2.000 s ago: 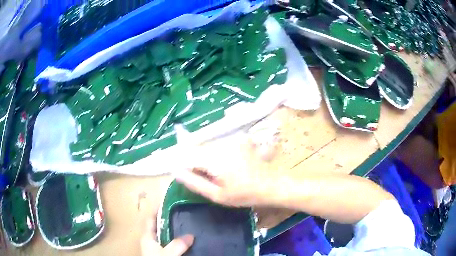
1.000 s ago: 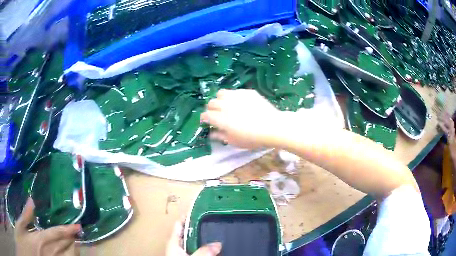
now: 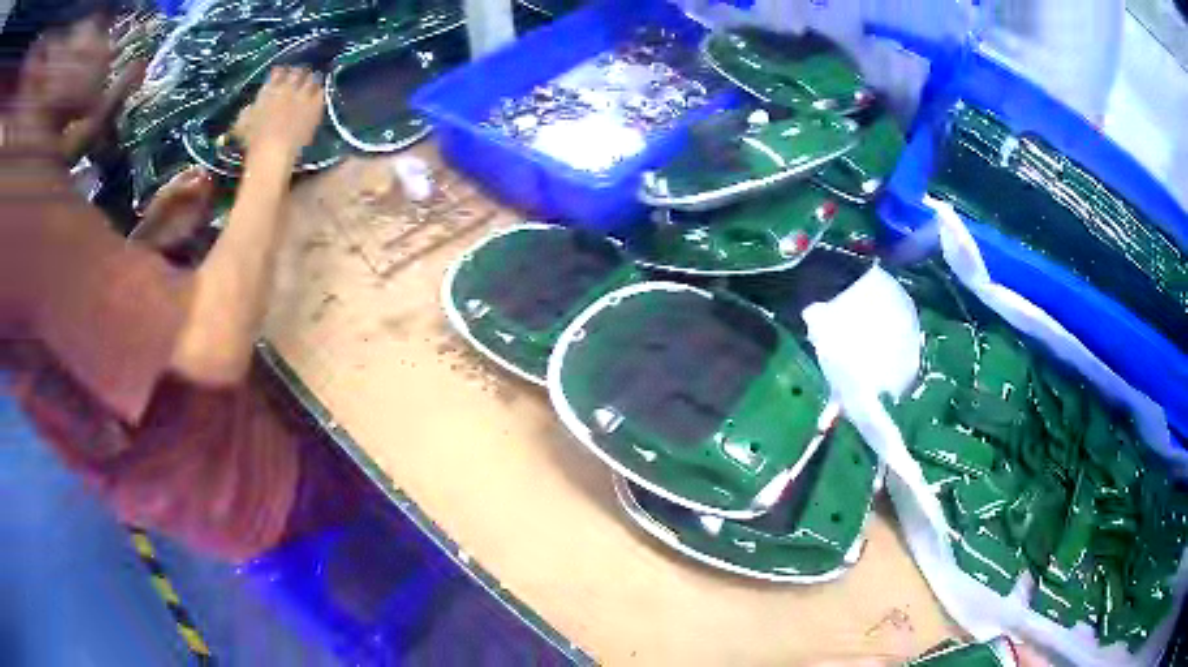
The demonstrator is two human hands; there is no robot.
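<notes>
Neither of my hands shows clearly. A sliver of a green housing is cut off by the bottom edge at the right; whether a hand holds it is hidden. A glossy green housing with a pale rim and dark recess lies tilted on another housing in front of me. A third housing lies behind it to the left. Loose green panels are heaped in a crumpled white liner at the right.
A blue tray of tiny silvery parts stands at the back, beside stacked housings. A long blue bin is behind the liner. A neighbouring person's hand is over housings at the back left. The bench's dark edge runs diagonally.
The view has swung left. The housing in my left hand and my right hand over the panels have left the picture, apart from a housing sliver. The neighbour and parts tray have come in.
</notes>
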